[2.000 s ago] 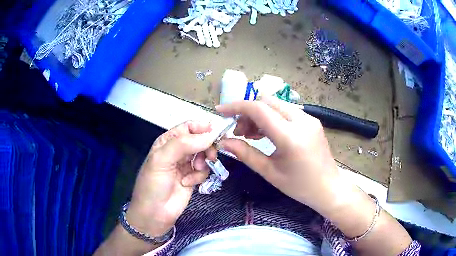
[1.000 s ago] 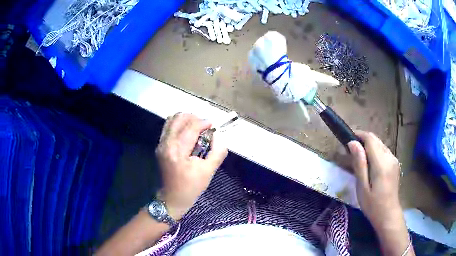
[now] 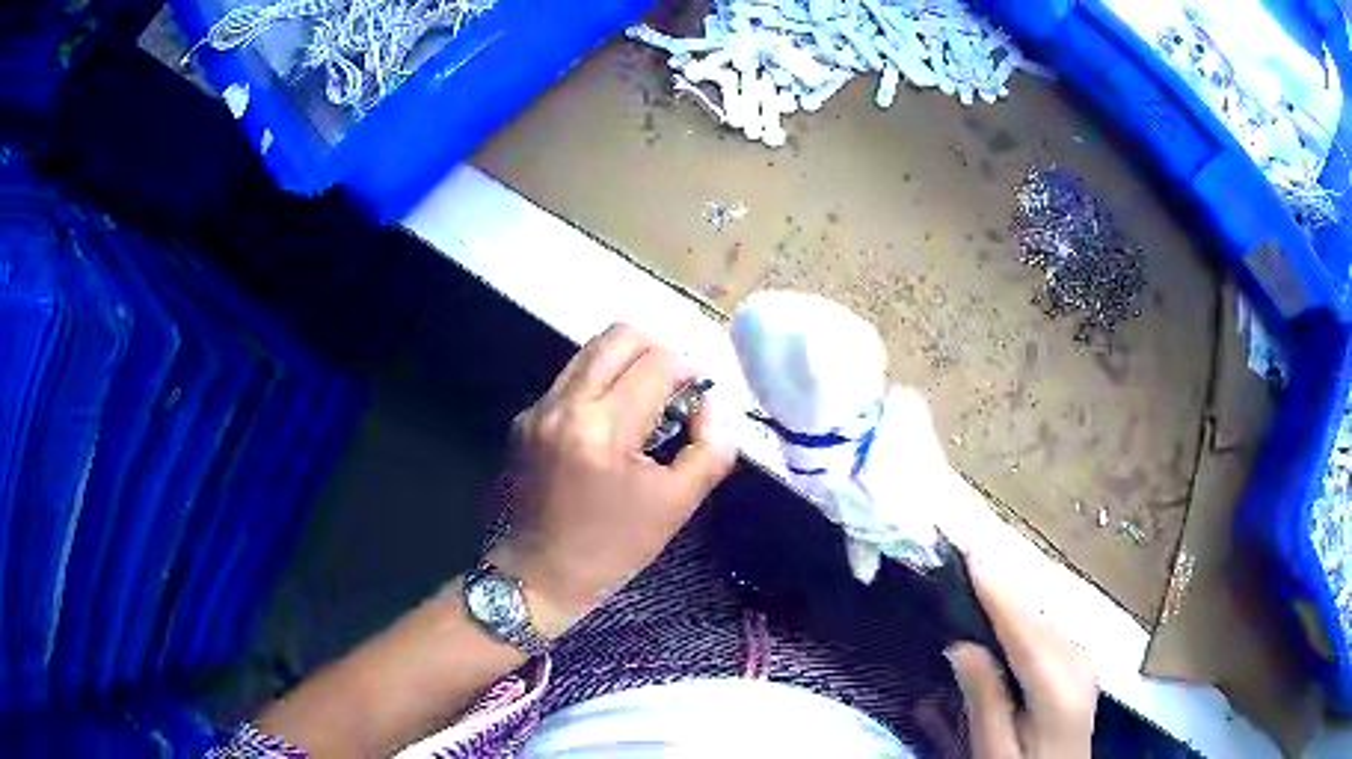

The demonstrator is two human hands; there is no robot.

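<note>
My left hand (image 3: 615,460) is at the white bench edge, its fingers curled around small dark metal pieces (image 3: 679,420). A white part (image 3: 724,398) shows at its fingertips, partly hidden by the hammer's padding. My right hand (image 3: 1023,667) grips the black handle (image 3: 971,601) of the hammer near the bottom right. The hammer's padded white head (image 3: 808,360), tied with a blue band (image 3: 819,436), is over the bench edge just right of my left fingertips. Whether it touches the part I cannot tell.
Brown cardboard (image 3: 875,223) covers the bench. White strips (image 3: 845,52) lie at its far edge and dark metal bits (image 3: 1082,255) at the right. A left blue bin (image 3: 430,126) holds corded pieces; another blue bin (image 3: 1186,178) stands right. Stacked blue bins (image 3: 134,445) are lower left.
The hammer was lying on the cardboard, then was raised in my right hand; its head has now come down towards my left fingertips. My left hand has closed around the metal pieces.
</note>
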